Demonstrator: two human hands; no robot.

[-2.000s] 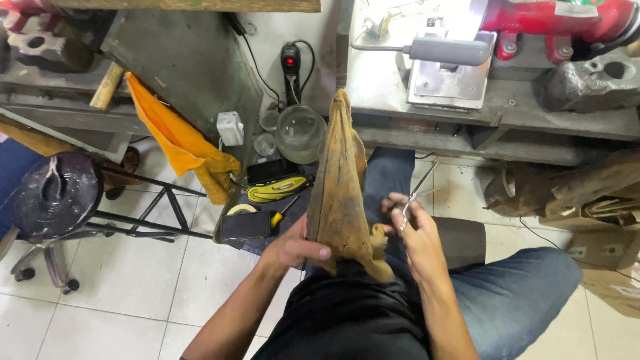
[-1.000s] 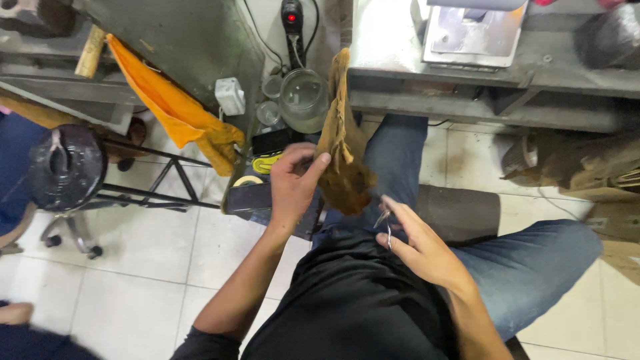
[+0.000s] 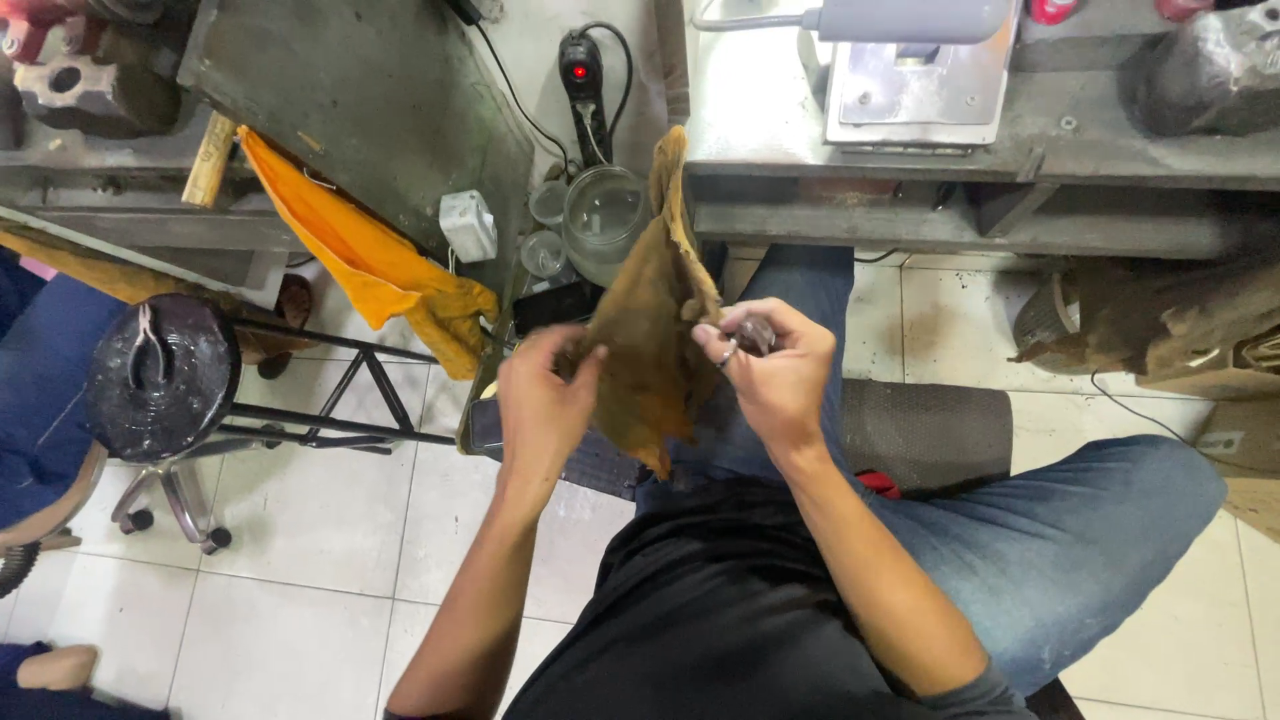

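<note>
A worn brown leather piece (image 3: pixel 650 335) hangs folded above my lap, its narrow end pointing at the bench. On its left edge is my left hand (image 3: pixel 548 385), blurred, with the leather between thumb and fingers. My right hand (image 3: pixel 775 365) pinches the right edge at a rough, curled part. Its curled fingers also hold a small shiny metal thing (image 3: pixel 755 335), mostly hidden and blurred; the earlier frames show scissor-like handles there. Past the leather's left side stand a round glass bowl (image 3: pixel 603 215) and small clear cups (image 3: pixel 543 254).
An orange cloth (image 3: pixel 340 240) hangs off the left bench beside a white block (image 3: pixel 468 226). Ahead is the workbench (image 3: pixel 770 120) with a metal plate device (image 3: pixel 915 95). A black round stool (image 3: pixel 163 378) stands left, near another person's clothed leg (image 3: pixel 50 390). A power strip (image 3: pixel 583 90) lies beyond the bowl.
My right hand has come up and in to the leather's right edge, where it was apart from it before. The leather has turned and folded between my hands.
</note>
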